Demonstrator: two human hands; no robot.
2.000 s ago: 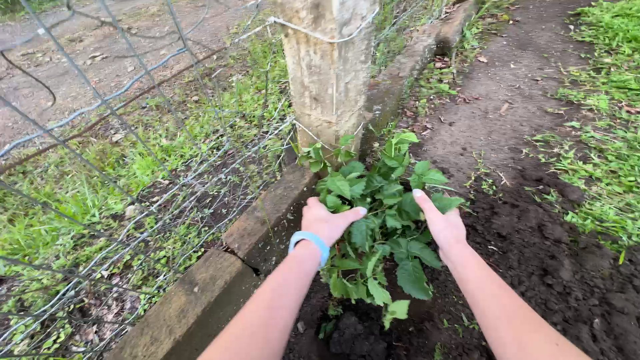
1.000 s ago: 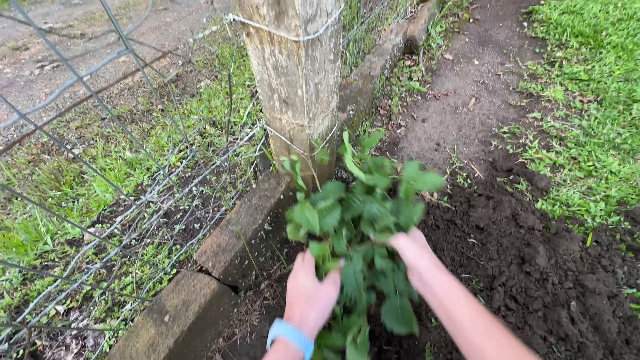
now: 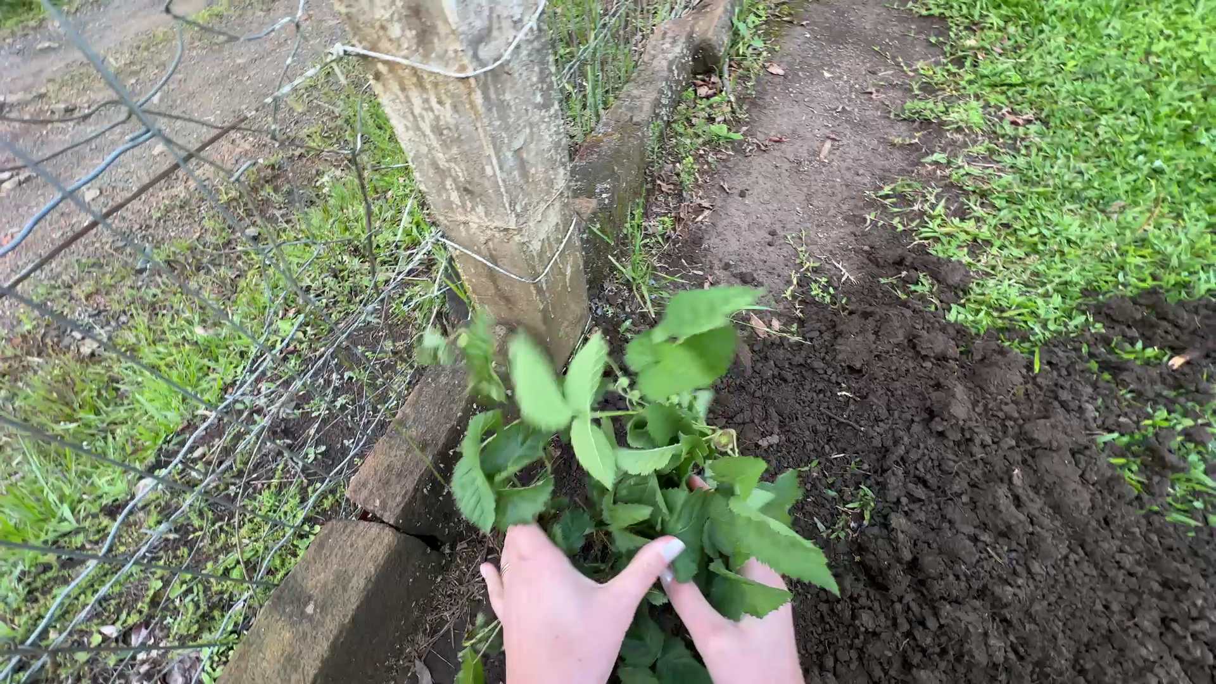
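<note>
A leafy green plant with toothed leaves [image 3: 655, 456] stands in dark soil at the foot of a weathered fence post [image 3: 494, 161]. Both of my hands are in its foliage at the bottom centre. My left hand [image 3: 570, 598] is at the plant's left side, its thumb pointing right and its other fingertips mostly behind leaves. Close by on the right is my right hand [image 3: 727, 617], its thumb near the left thumb and its fingers largely covered by leaves. Whether either hand grips stems is hidden.
Wire mesh fencing [image 3: 190, 408] runs along the left, tied to the post by wire [image 3: 513, 275]. A low concrete edging [image 3: 332, 598] passes beneath it, with a gap between blocks. Loose dark soil [image 3: 950, 494] lies to the right, with grass [image 3: 1092, 142] beyond and a dirt strip behind.
My hands, apart on either side of the plant two seconds ago, have come close together at its near side. The leaves have shifted. The view is now nearer the post.
</note>
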